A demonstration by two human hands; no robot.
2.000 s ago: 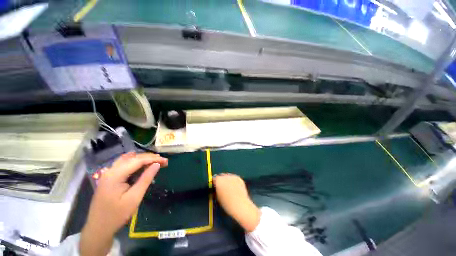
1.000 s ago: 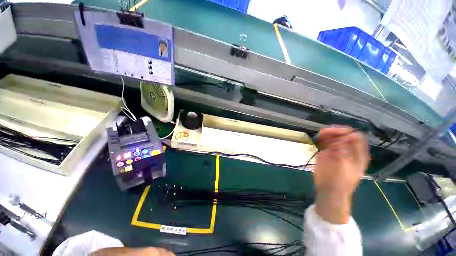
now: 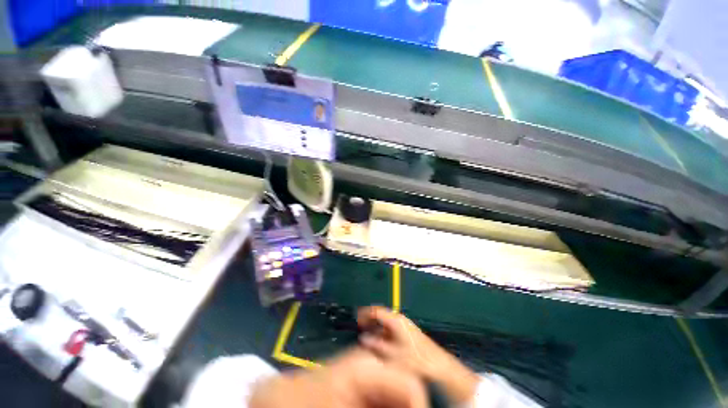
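Observation:
Black cables [image 3: 511, 351] lie in a loose bundle on the green mat, running right from under my hands. My left hand [image 3: 343, 382] is low in the middle, blurred, its fingers bent near my right hand. My right hand [image 3: 407, 343] reaches in from the right, its fingertips curled at the left end of the bundle. Whether either hand holds a cable is hidden by blur and overlap. The tape dispenser [image 3: 287, 263], a grey-black box with lit coloured buttons, stands behind and left of my hands.
A left parts tray [image 3: 231, 239] holds black cables. A long cream tray [image 3: 471, 243] with a black roll [image 3: 354, 209] lies behind the mat. A small fan [image 3: 310, 182] and an instruction card [image 3: 279, 119] stand behind. A tool with a red bit [image 3: 76, 343] lies on the white surface.
My right hand has come down from above the long tray to the bundle's left end. My left hand has moved in beside it. The view has swung left.

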